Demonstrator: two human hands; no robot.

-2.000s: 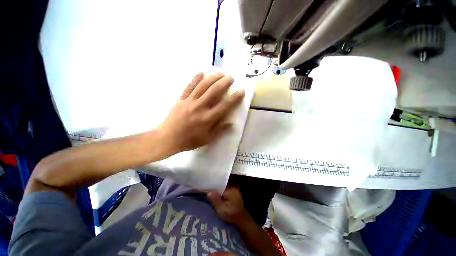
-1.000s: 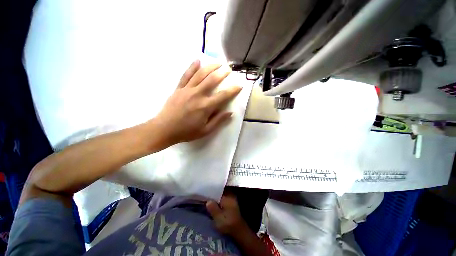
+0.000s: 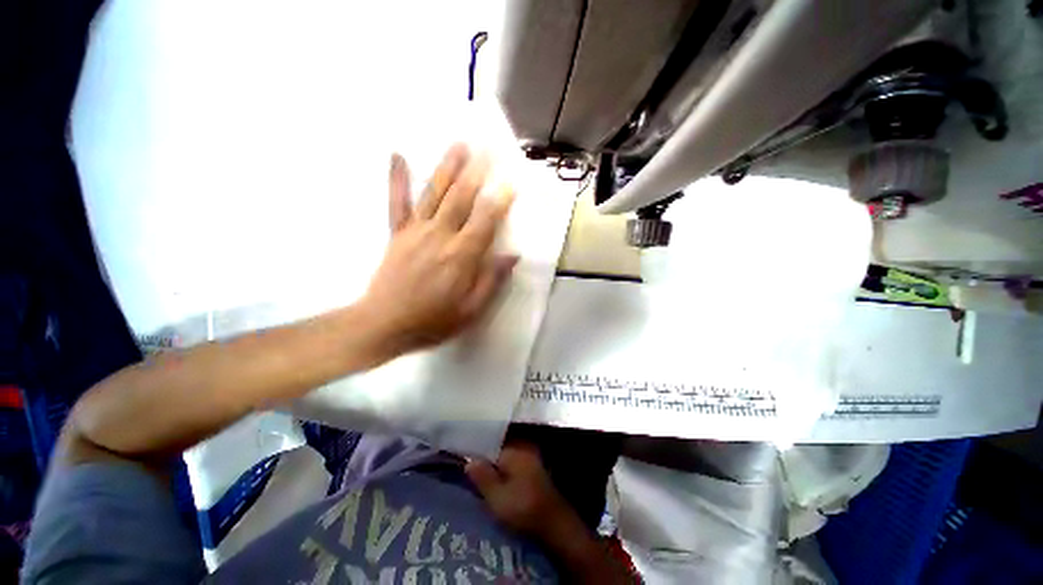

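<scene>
A large white fabric panel lies over the table left of the needle area, its straight right edge running from the presser foot to the table's front edge. My left hand lies flat on the panel with fingers spread, a little left of the foot. My right hand is below the table edge and pinches the panel's lower corner between thumb and finger. The cream machine head stands over the panel's edge. The needle tip cannot be made out.
Another white piece lies right of the needle plate. Green snips lie further right. A printed ruler runs along the front edge. White cloth and a blue crate are below the table.
My left hand has slid slightly left and down, away from the foot, its fingers more spread. My right hand still holds the panel's corner. The camera view has shifted a little.
</scene>
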